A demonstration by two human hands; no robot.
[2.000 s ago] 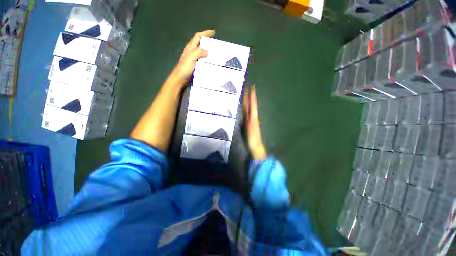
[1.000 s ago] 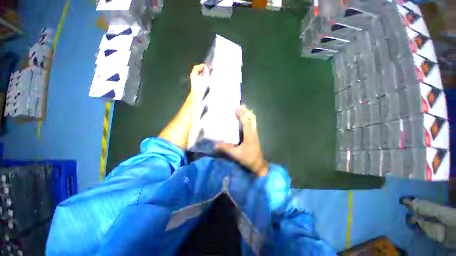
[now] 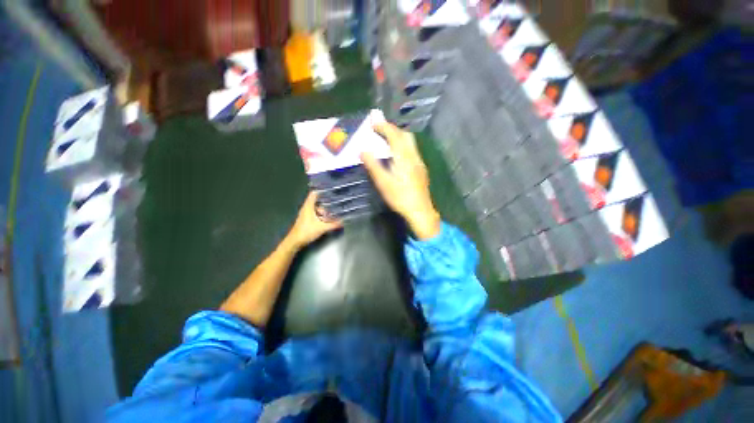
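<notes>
A row of phone boxes [image 3: 343, 142] is held between my two hands over the dark green table [image 3: 223, 190]. A picture face with an orange screen shows at its far end, and several grey sides with dark marks face me. My left hand [image 3: 312, 221] holds the near left lower corner. My right hand [image 3: 400, 171] grips the right side, with fingers over the top edge. The palms' contact surfaces are hidden.
A right-hand stack [image 3: 513, 140] of grey box sides has picture faces on its outer edge. A stepped left-hand stack [image 3: 91, 240] lines the left edge. Loose boxes [image 3: 236, 106] lie by an orange bracket [image 3: 301, 63] at the far edge. Blue floor [image 3: 529, 330] lies beyond the table.
The held row has turned, so a picture face and grey sides now show instead of white faces. My right hand has moved up to its far right side. The view has swung towards the right-hand stack.
</notes>
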